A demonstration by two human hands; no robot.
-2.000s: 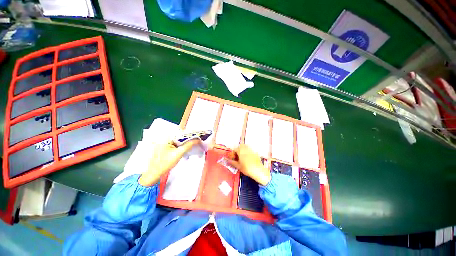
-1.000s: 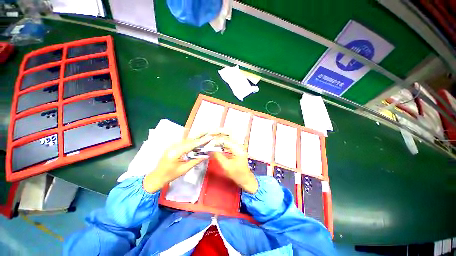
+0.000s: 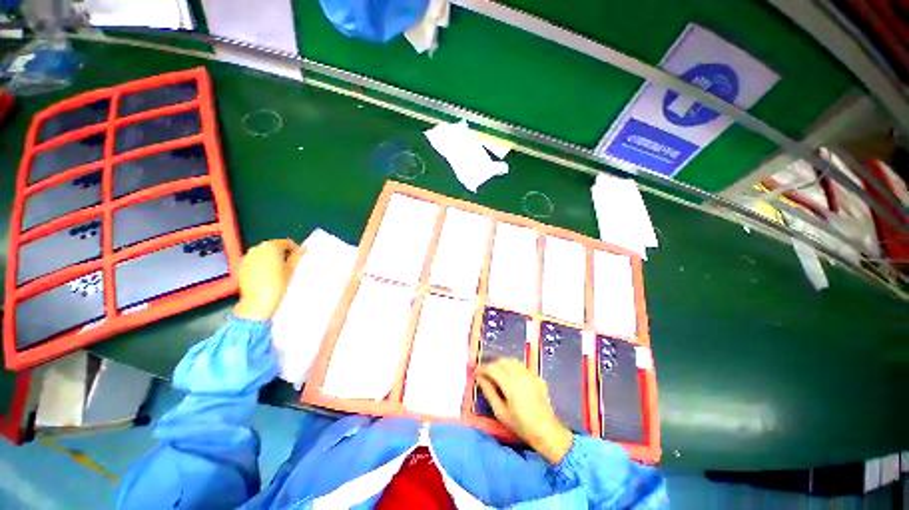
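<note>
An orange-red pocket tray [image 3: 317,396] lies in front of me. White sheets [image 3: 516,265] cover its far row and the two leftmost near pockets. Three dark panels [image 3: 564,377] with camera holes show uncovered in the near row at right. My right hand [image 3: 515,395] rests over the leftmost of these panels, fingers curled at its lower part; whether it grips it I cannot tell. My left hand [image 3: 265,279] is at the left edge of the loose white sheet stack [image 3: 317,289], its fingertips by the paper; a grip is unclear.
A second orange-red tray [image 3: 227,214] with dark panels lies at left. Behind the working tray are crumpled white paper [image 3: 466,155] and another white piece [image 3: 623,211]. A metal rail and a blue-and-white sign [image 3: 688,100] stand at the back. A blue bunched cloth [image 3: 374,15] hangs there.
My hands have parted, left to the sheet stack, right to the near row. The item held between them is gone from there. The second near pocket, earlier bare red, now shows a white sheet.
</note>
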